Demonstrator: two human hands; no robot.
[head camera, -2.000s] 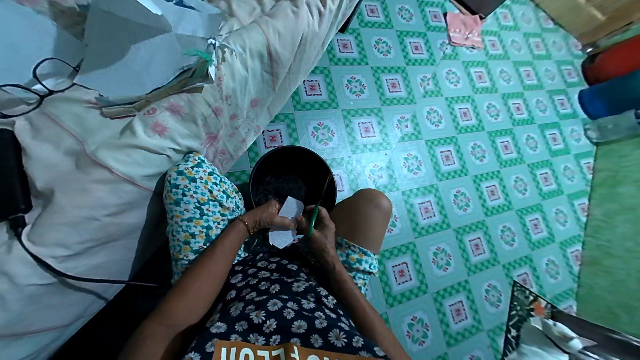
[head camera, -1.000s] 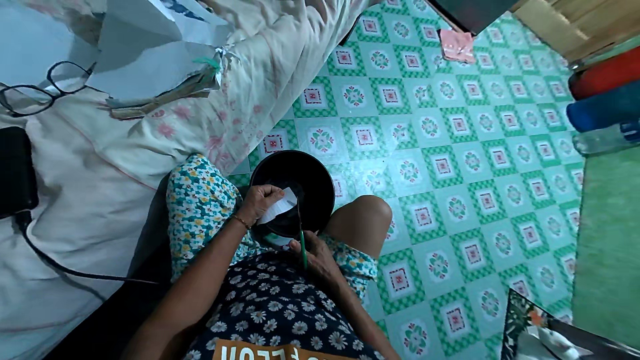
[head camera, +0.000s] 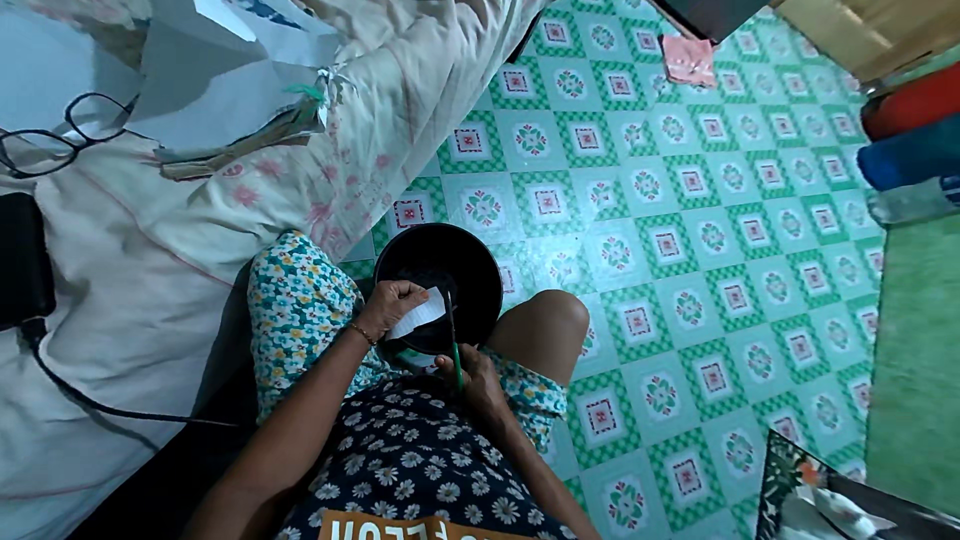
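Observation:
A round black bucket (head camera: 480, 259) stands on the floor between my legs. Over its left side, my left hand (head camera: 394, 304) pinches a small piece of white paper (head camera: 421, 313) that seems to bear faint lines. My right hand (head camera: 476, 375) is shut on green-handled scissors (head camera: 457, 356), whose dark blades point up beside the paper's right edge, above the bucket. Whether the blades touch the paper cannot be told. The bottom of the bucket is dark, and its contents are unclear.
On the bed (head camera: 187, 217) at left lie eyeglasses (head camera: 82, 139), large white sheets (head camera: 210, 82), and a black device (head camera: 22, 259) with a cable. A pink cloth (head camera: 688, 60) lies on the patterned floor (head camera: 637, 285). Red and blue bottles (head camera: 911, 154) are at the right edge.
Two seconds ago both hands were close together at the paper near the bucket's lower rim. The left hand and paper are now over the bucket, with the right hand lower and apart from it.

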